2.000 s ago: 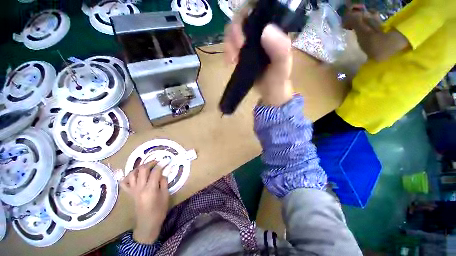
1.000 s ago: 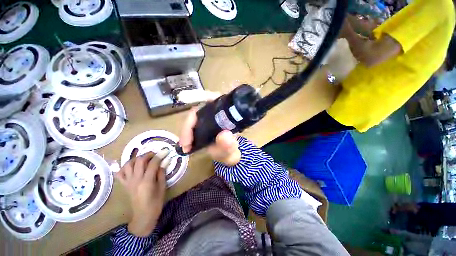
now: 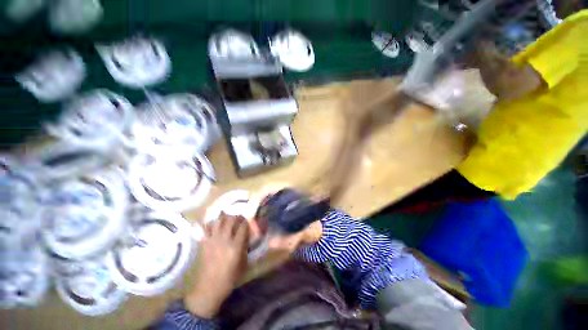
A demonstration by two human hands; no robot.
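A white round lamp base (image 3: 233,202) lies on the cardboard-covered bench in front of me, partly hidden by my hands. My left hand (image 3: 224,248) rests on its near left part; a small part under the fingertips cannot be made out. My right hand (image 3: 284,240) is shut on the black electric screwdriver (image 3: 295,211), held low and tilted over the right side of the base. The screwdriver's tip is hidden, so contact cannot be told. The frame is blurred.
A grey metal screw feeder (image 3: 259,119) stands behind the base. Many lamp bases (image 3: 149,252) are piled at left, others lie on the green conveyor (image 3: 187,42). A person in yellow (image 3: 535,122) is at right, above a blue crate (image 3: 480,248).
My right hand has brought the screwdriver down from raised above the bench to the lamp base. My left hand stays on the base. The whole view has shifted, moving the scene rightward since one second ago.
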